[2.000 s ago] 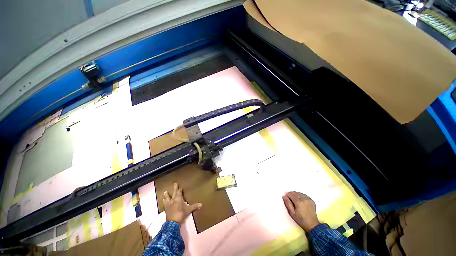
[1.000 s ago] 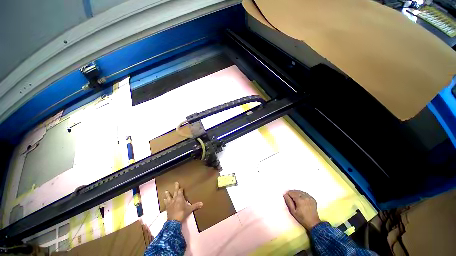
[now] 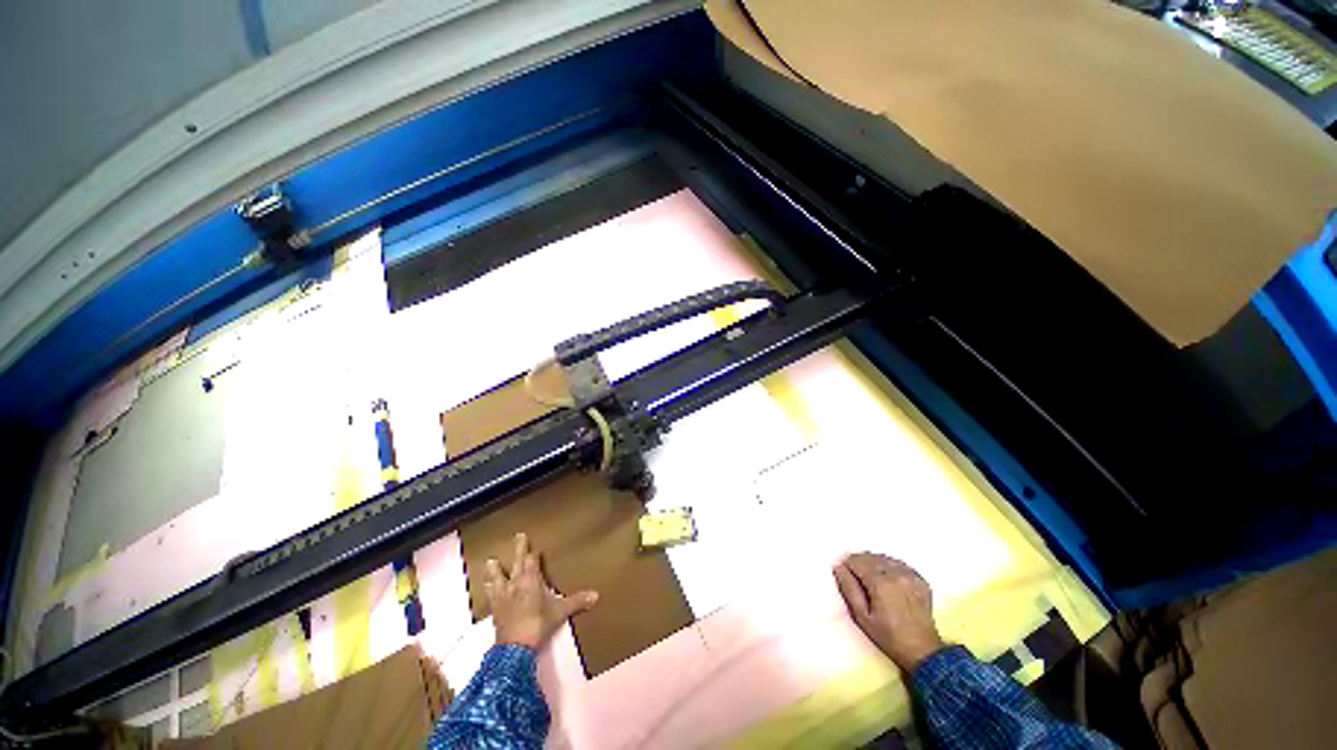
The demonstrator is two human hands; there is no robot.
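Note:
A brown leather-like panel [image 3: 623, 586] lies flat in the opening of the pink-white template board [image 3: 763, 630], partly hidden under the gantry beam. My left hand [image 3: 525, 598] lies on the panel's lower left edge with fingers apart, gripping nothing. My right hand [image 3: 889, 601] rests on the board to the right of the panel, fingers curled; no held object shows. A small yellowish block [image 3: 667, 529] lies at the panel's right edge. The black laser head [image 3: 628, 447] is over the panel, just above the block in view.
The black gantry beam [image 3: 367, 516] crosses the bed. Brown sheets [image 3: 330, 711] are piled at lower left and more brown sheets [image 3: 1261, 667] at lower right. A large tan sheet [image 3: 1070, 147] drapes over the machine's right side. A blue strip [image 3: 386, 444] lies left of the opening.
The laser head has moved slightly to the right along the beam. Both hands stay in place. The view has shifted a little.

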